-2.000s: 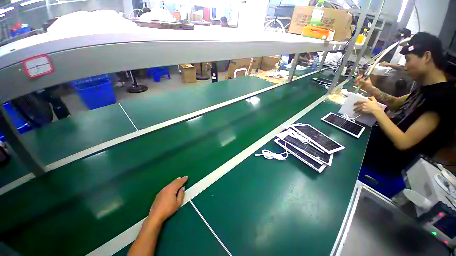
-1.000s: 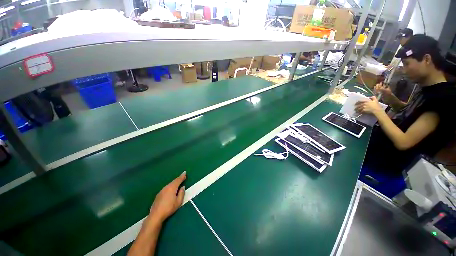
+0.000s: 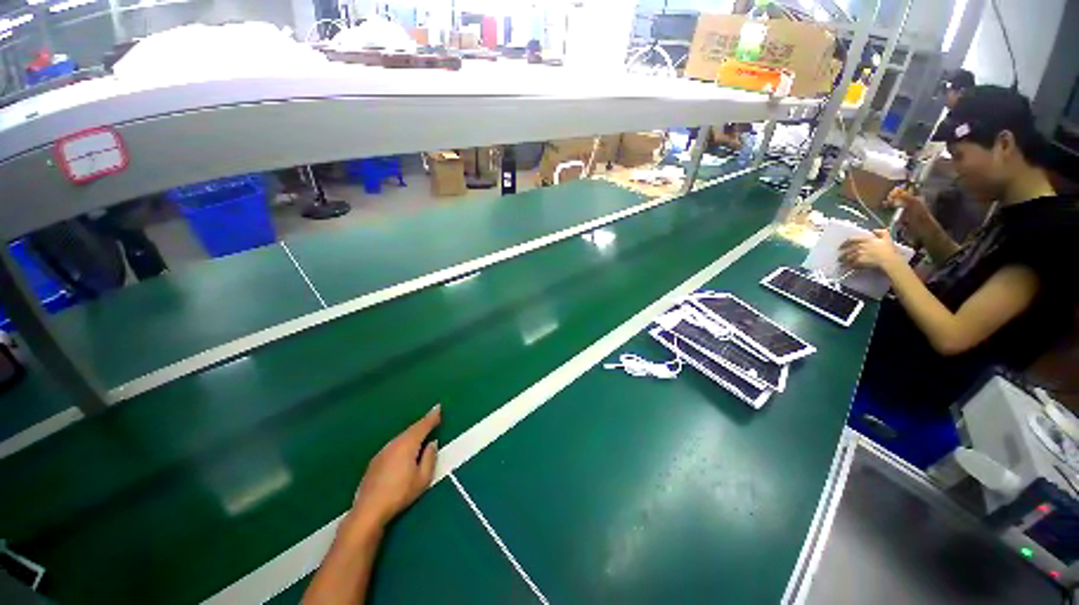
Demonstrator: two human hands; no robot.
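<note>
My left hand (image 3: 396, 475) rests palm down at the pale rail (image 3: 497, 423) beside the belt, with thumb and fingers apart and nothing in it. My right hand is not in view. Several small dark solar panels (image 3: 751, 327) with white frames lie in an uneven, overlapping pile on the green bench top (image 3: 627, 473), to the right of and beyond my hand. A bundled white cable (image 3: 648, 366) trails from their left side. Another panel (image 3: 814, 294) lies alone farther off, near the co-worker.
A co-worker in black (image 3: 1006, 260) holds a white panel (image 3: 842, 254) at the right. The test box (image 3: 911, 532) and a meter with lit digits (image 3: 1041, 532) are at lower right. A shelf (image 3: 355, 124) spans overhead. A white-edged item (image 3: 26, 565) shows on the belt (image 3: 355, 396) at lower left.
A white-edged item has come into view at the lower left on the belt. The co-worker's farther hand and head have shifted slightly. My left hand has barely moved; the panel pile is unchanged.
</note>
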